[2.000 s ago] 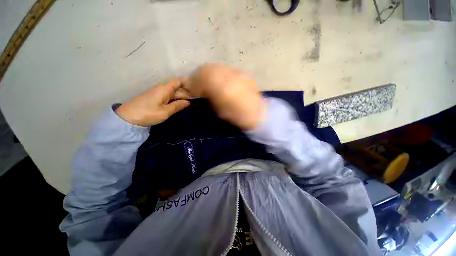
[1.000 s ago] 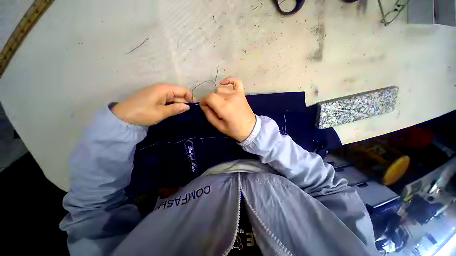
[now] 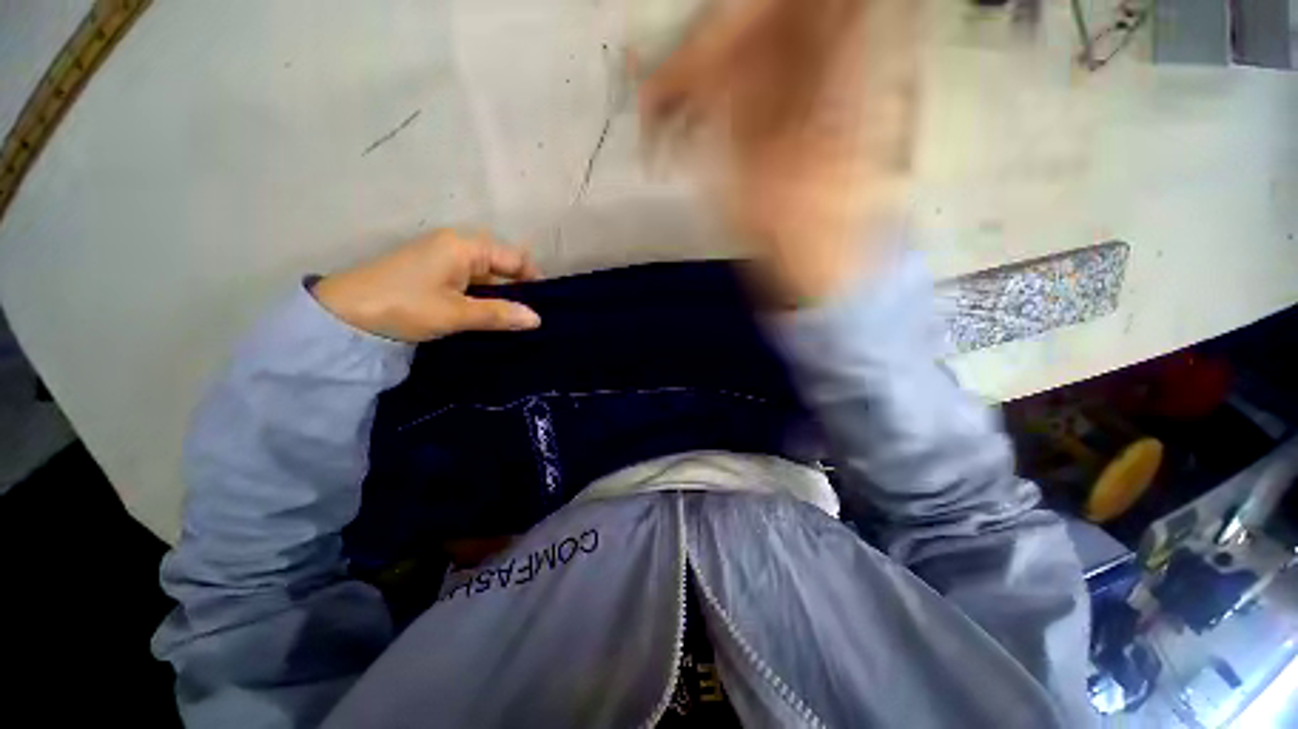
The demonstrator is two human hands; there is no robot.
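The dark navy jacket (image 3: 626,335) lies across my lap and the table's near edge, with a pale stitch line and a script label (image 3: 542,444) showing. My left hand (image 3: 427,285) grips the jacket's upper edge between thumb and fingers. My right hand (image 3: 797,128) is raised over the table beyond the jacket, strongly blurred. Whether it holds a needle cannot be seen. A thin dark thread (image 3: 595,157) shows on or above the table between the hands.
A speckled stone bar (image 3: 1046,292) lies right of the jacket, partly behind my right sleeve. A wooden ruler (image 3: 64,100) is at the far left. Grey blocks (image 3: 1193,32) stand at the top right. A yellow round thing (image 3: 1126,479) is below the table edge at right.
My right hand has left the jacket's edge and moved up and to the right over the table, covering the scissor handle. My left hand has stayed at the cloth edge.
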